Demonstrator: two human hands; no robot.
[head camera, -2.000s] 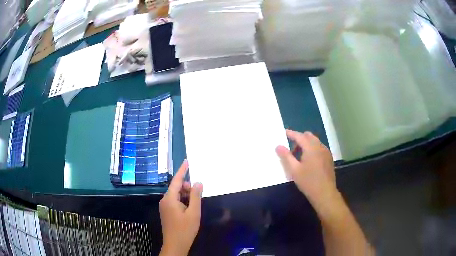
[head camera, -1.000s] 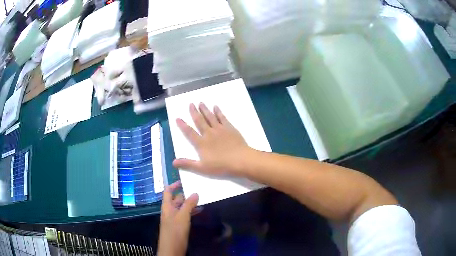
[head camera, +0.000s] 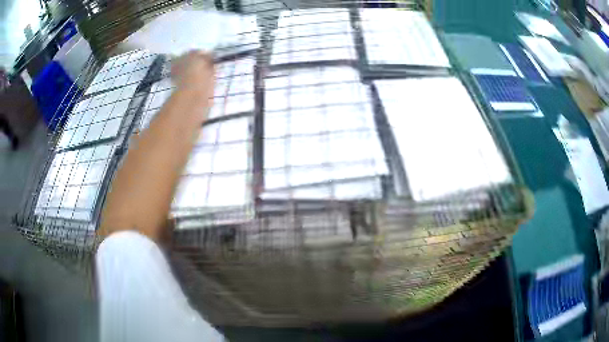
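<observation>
My left hand (head camera: 192, 65) reaches out over a wide wire rack (head camera: 259, 133) from the lower left, in a white sleeve. It is blurred. Its fingers are at the near edge of a blurred white sheet (head camera: 177, 32), which they seem to grip above the rack's far left part. Several flat white sheets or panels (head camera: 320, 127) lie in rows in the rack, most with thin grid lines across them. One at the right (head camera: 441, 137) looks plain white. My right hand is not in view.
The green table (head camera: 544, 214) runs along the right side. It bears a blue cell pile (head camera: 557, 297), more blue cells (head camera: 504, 90) farther up, and a printed white sheet (head camera: 587, 167). A blue object (head camera: 53, 93) stands at the far left.
The view has swung left from the table to the rack. My left hand has moved from the white sheet's lower corner to over the rack. My right hand has left the picture.
</observation>
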